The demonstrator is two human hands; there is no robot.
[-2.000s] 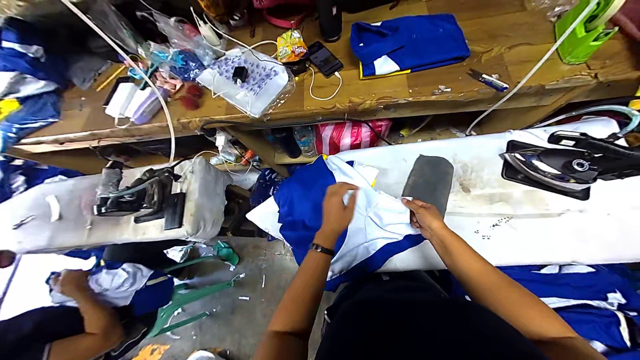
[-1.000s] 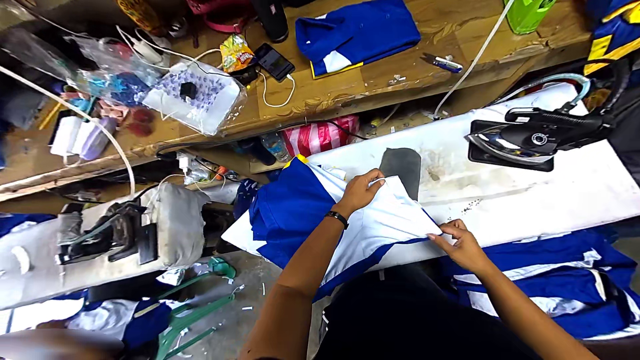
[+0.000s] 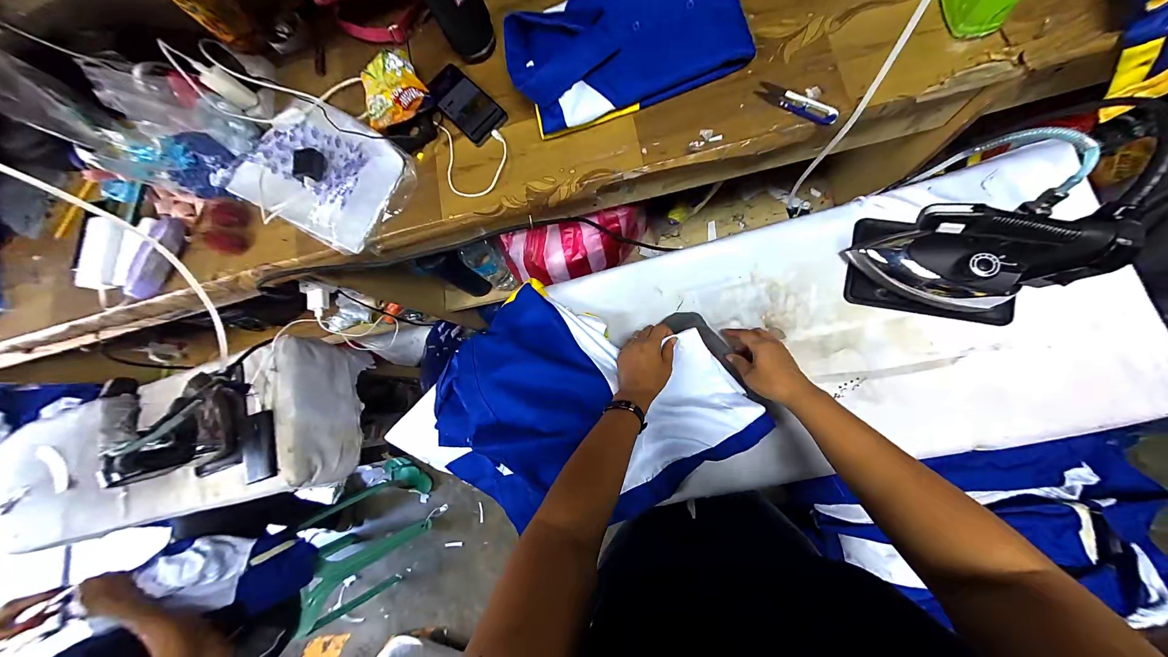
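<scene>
A blue and white garment with yellow trim [image 3: 538,383] lies spread on the white padded ironing board [image 3: 922,374]. My left hand [image 3: 646,363] presses on its white part with the fingers close together; whether it pinches the cloth cannot be told. My right hand [image 3: 765,363] is at the right edge of the white part, fingers bent, over a dark grey pad [image 3: 695,324] partly beneath the cloth. Whether these fingers grip anything is not clear. To the right, a black steam iron [image 3: 976,260] rests on a dark plate, apart from both hands.
Beyond the board, a wooden shelf [image 3: 593,164] holds a folded blue garment [image 3: 630,55], a phone [image 3: 468,103] and thread snips [image 3: 797,102]. Another iron [image 3: 182,429] stands on a second board. At lower left a co-worker's hands handle cloth beside a green plastic chair [image 3: 347,566].
My right hand has moved from the garment's lower right corner up to the grey pad. The white part now lies flatter and partly covers the pad.
</scene>
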